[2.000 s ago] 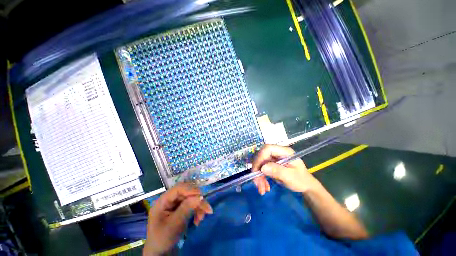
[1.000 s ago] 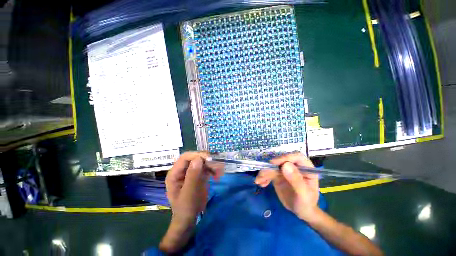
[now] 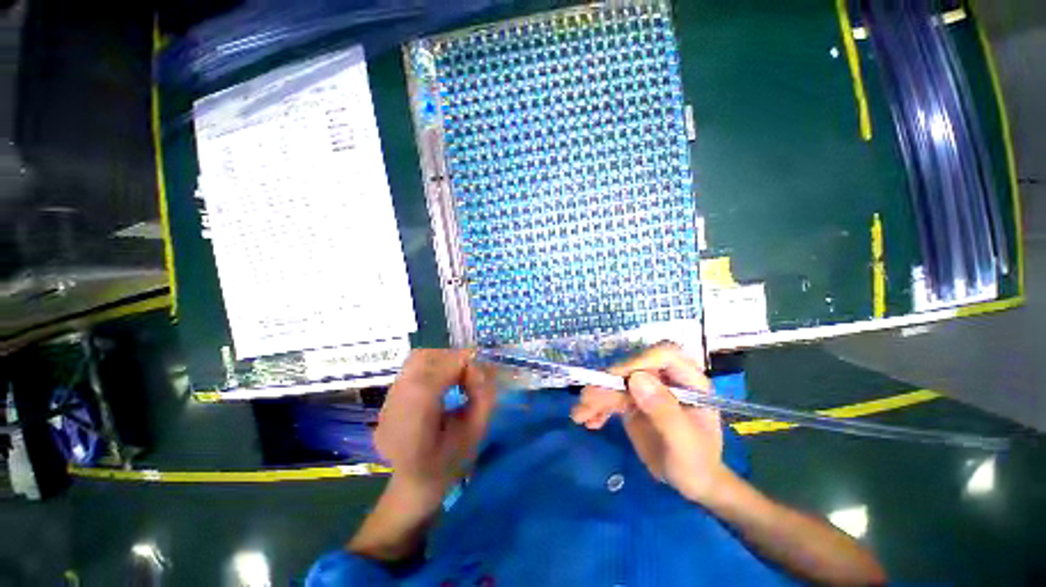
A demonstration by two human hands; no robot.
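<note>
A long clear packing tube [image 3: 791, 415] runs across in front of my body, its right end reaching out over the floor. My right hand [image 3: 671, 419] grips it near the middle. My left hand [image 3: 434, 411] is at the tube's left end, thumb and fingertips around the tip; the fingers are a little blurred. The component tray [image 3: 568, 172], with its dense blue-white grid, lies flat on the bench just beyond the tube. A metallic rail [image 3: 446, 229] runs along its left edge. Whether anything is inside the tube I cannot tell.
A printed record sheet [image 3: 304, 212] lies left of the tray. A tube bundle [image 3: 943, 149] lies at the right bench end, and more tubes [image 3: 287, 34] along the far edge. A label strip [image 3: 356, 359] and a yellow tag [image 3: 717, 272] are near the front edge. Bluish tubes [image 3: 327, 430] show below the bench.
The view has turned and shifted, so the bench now sits straighter. The tube's right end now slopes downward in view. Both hands stay on the tube.
</note>
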